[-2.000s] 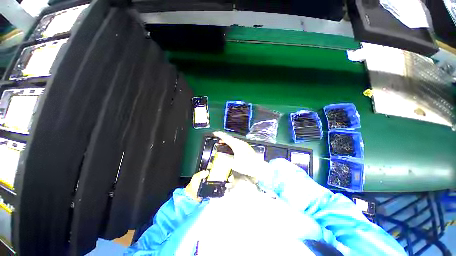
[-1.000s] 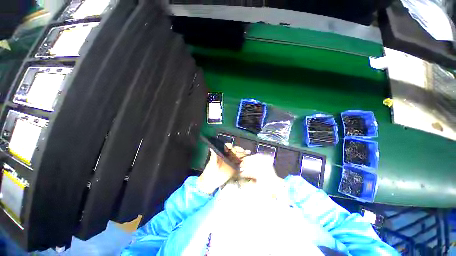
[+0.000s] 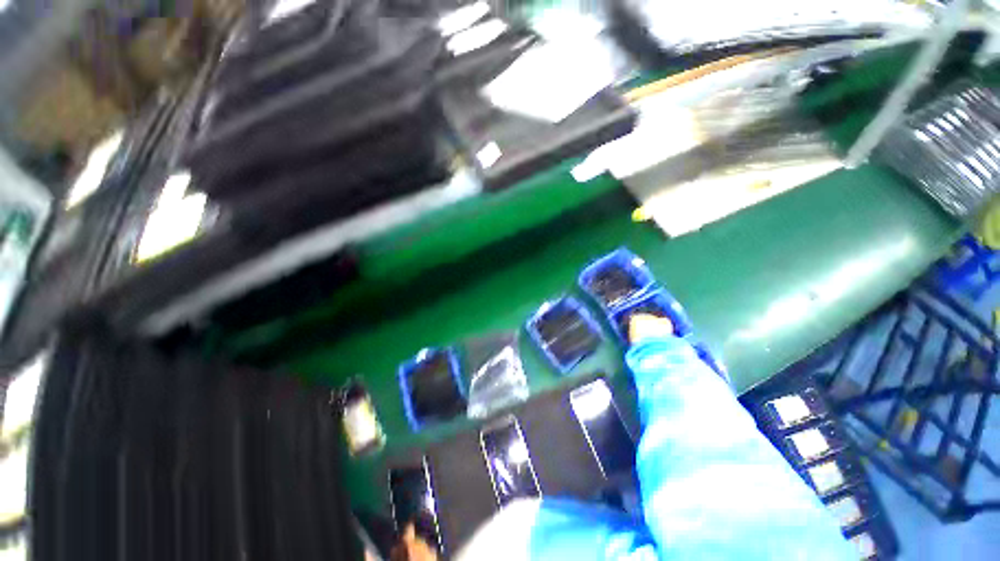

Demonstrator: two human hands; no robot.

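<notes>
My right hand (image 3: pixel 649 327) reaches into the middle blue bin (image 3: pixel 678 315) of small black parts; its fingertips are blurred against the bin. My left hand (image 3: pixel 417 544) is small and cut off at the bottom edge, by the left phone body (image 3: pixel 413 493) in the foam tray (image 3: pixel 458 482); its grip is unclear. That phone body, a middle one (image 3: pixel 510 458) and a right one (image 3: pixel 601 422) lie with glossy dark faces up. Two blue bins hold long black strips, one at left (image 3: pixel 433 388) and one nearer the centre (image 3: pixel 565 333), with a clear bag (image 3: pixel 499 382) between them.
A tall black tray stack (image 3: pixel 186 449) stands at left. A single phone body (image 3: pixel 361 421) lies left of the bins. Another parts bin (image 3: pixel 616 278) is behind my right hand. A tray of phone bodies (image 3: pixel 811 442) and a blue metal frame (image 3: pixel 932 405) are at right.
The view has swung right and tilted. The phone body held up in my hands is no longer seen raised. My right hand has moved from it to the small-parts bins.
</notes>
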